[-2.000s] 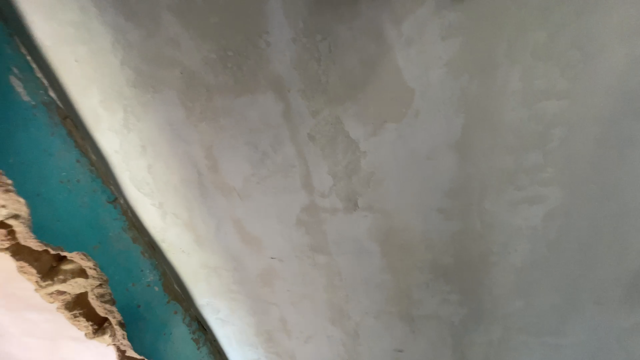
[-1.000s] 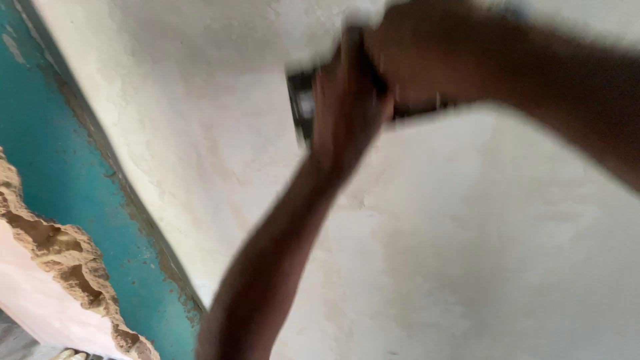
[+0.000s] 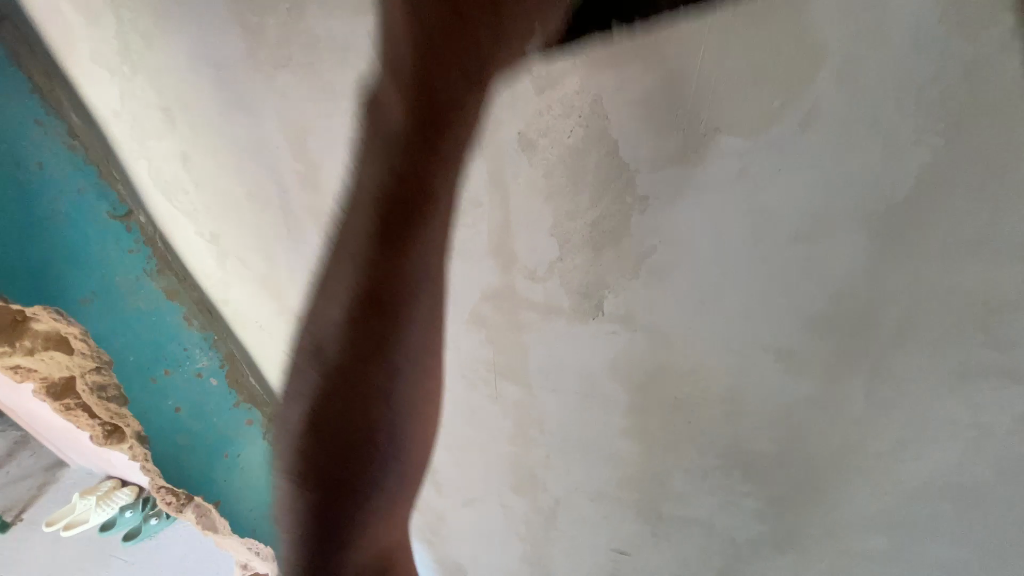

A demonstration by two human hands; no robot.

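Note:
My left forearm rises from the bottom edge to the top of the view, blurred. Only the base of my left hand [image 3: 488, 24] shows at the top edge, and its fingers are cut off. Beside it, at the top, is the lower edge of a dark, flat object [image 3: 632, 18], too little of it in view to name. Behind the arm is a plastered wall [image 3: 720, 320] in patchy grey and beige, with a rougher bare patch [image 3: 588, 200] right of the forearm. My right hand is out of view.
On the left, a teal-painted wall strip [image 3: 104, 280] meets the plaster along a dark slanting edge. A broken, crumbly masonry edge [image 3: 72, 384] borders it. Beyond, at lower left, cream shoes [image 3: 92, 508] and green shoes [image 3: 136, 520] stand on a pale floor.
Both arms came into view after the first frame, with the hands at a dark flat object. Since then my right arm has left the view, and my left hand and the object are mostly past the top edge.

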